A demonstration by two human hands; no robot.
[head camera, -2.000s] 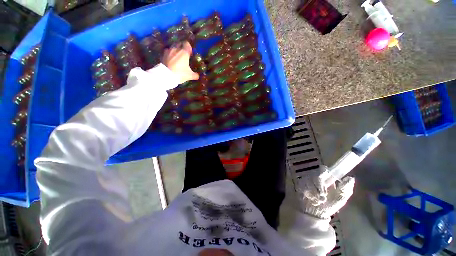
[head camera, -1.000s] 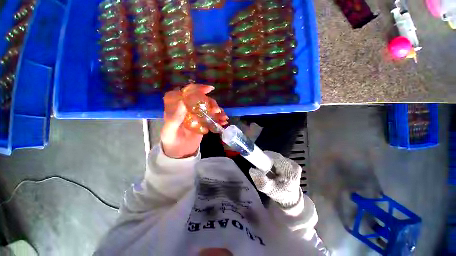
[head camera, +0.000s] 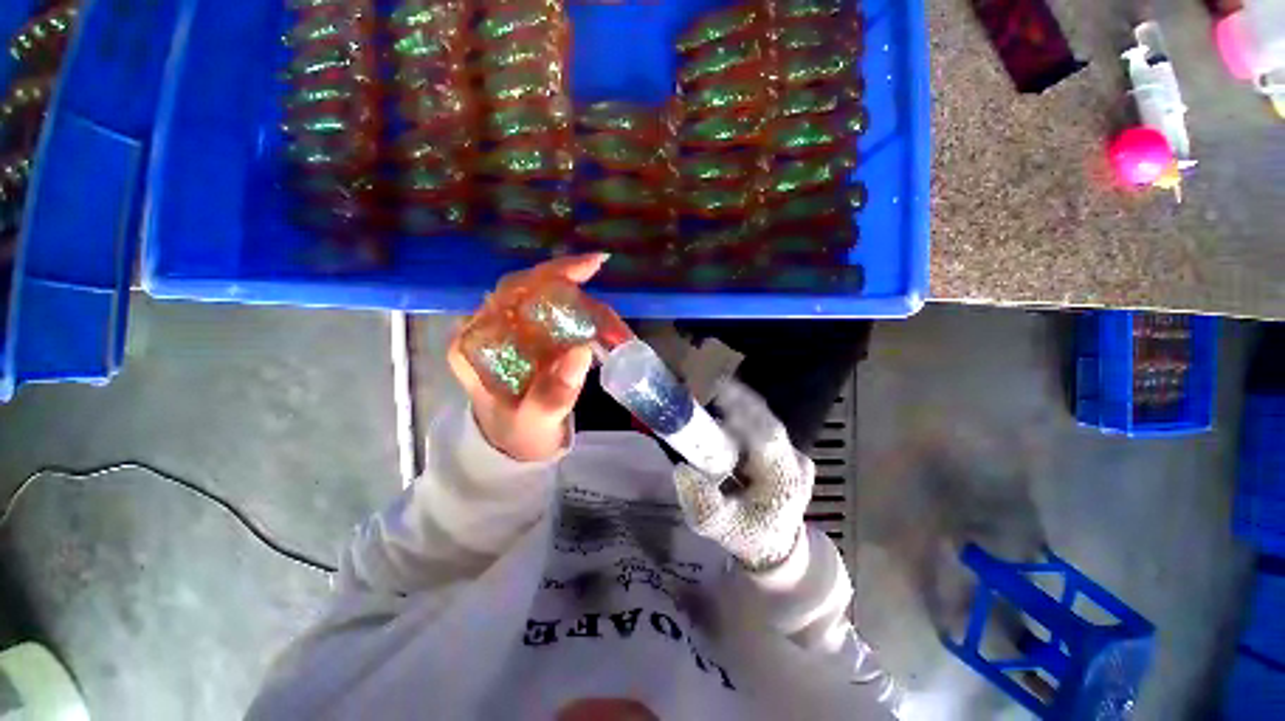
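My bare left hand (head camera: pixel 522 409) holds a soft, translucent amber piece (head camera: pixel 503 358) with green glitter, over my lap just below the main tray. My right hand (head camera: pixel 754 493), in an off-white knitted glove, is closed around the rear of a syringe (head camera: pixel 662 406) with a clear barrel. The syringe points up and left, its front end at the piece. The needle is mostly hidden, so I cannot tell how far it is in. The main blue tray (head camera: pixel 536 299) holds tight overlapping rows of similar pieces, with a gap in the upper middle.
On the speckled bench (head camera: pixel 986 211) lie a dark red flat item (head camera: pixel 1029 40), a spare syringe (head camera: pixel 1158 92) and a pink ball (head camera: pixel 1139 157). A second blue tray (head camera: pixel 71 268) is at left. A lower blue crate (head camera: pixel 1144 373) and a blue stool (head camera: pixel 1054 634) are at right. A cable (head camera: pixel 183 483) crosses the floor.
My left hand has left the tray and holds a piece over my lap. The gloved hand has brought the syringe to it from the right. Since one second ago, the piece has turned in my fingers.
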